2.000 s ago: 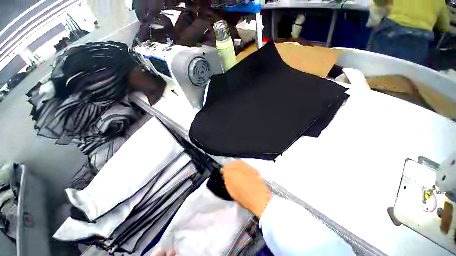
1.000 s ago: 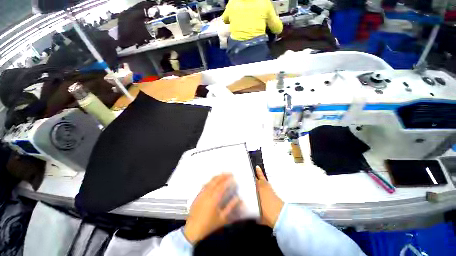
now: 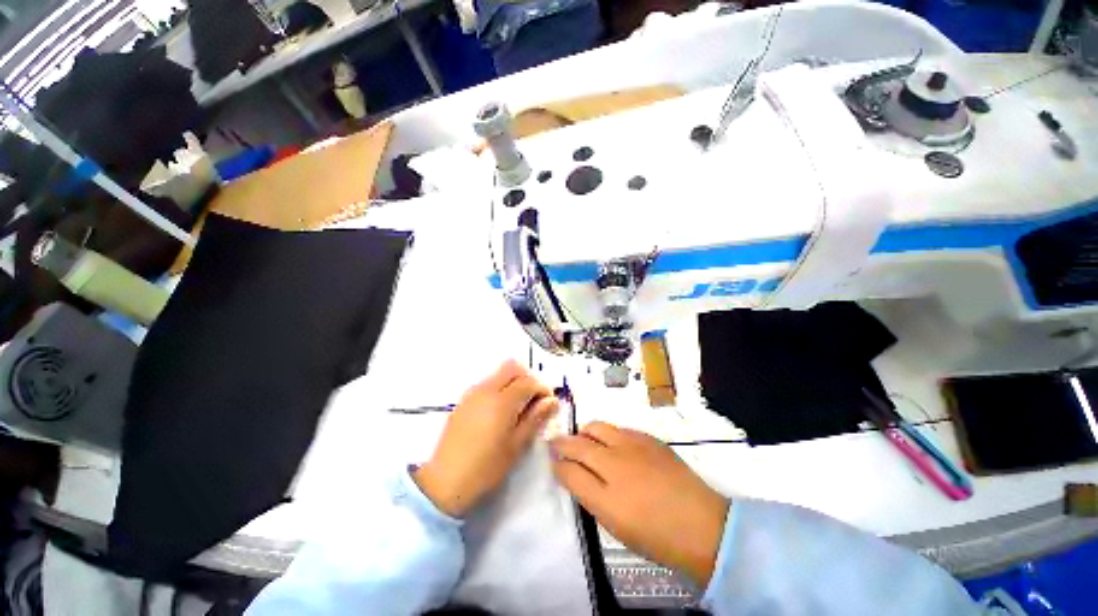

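A pale panel with a black edge strip (image 3: 586,548) lies under both hands in front of the presser foot (image 3: 615,374) and runs down over the table's front edge. My left hand (image 3: 488,436) grips the panel near its top, just in front of the foot. My right hand (image 3: 644,487) pinches the panel at its black edge, its fingertips close to the left ones. The sewing machine (image 3: 722,205), white with a blue stripe, stands beyond the hands. The far end of the panel is hard to tell from the white table.
A large black panel (image 3: 247,385) lies flat at left, by a grey machine part (image 3: 54,379) and a green bottle (image 3: 114,283). Right are a tan guide (image 3: 659,369), small black pieces (image 3: 783,373), pink and blue tools (image 3: 927,463), a phone (image 3: 1017,421) and a brown block (image 3: 1080,499).
The hands have carried the pale panel up to the presser foot and now hold it close together. The view has moved closer to the machine.
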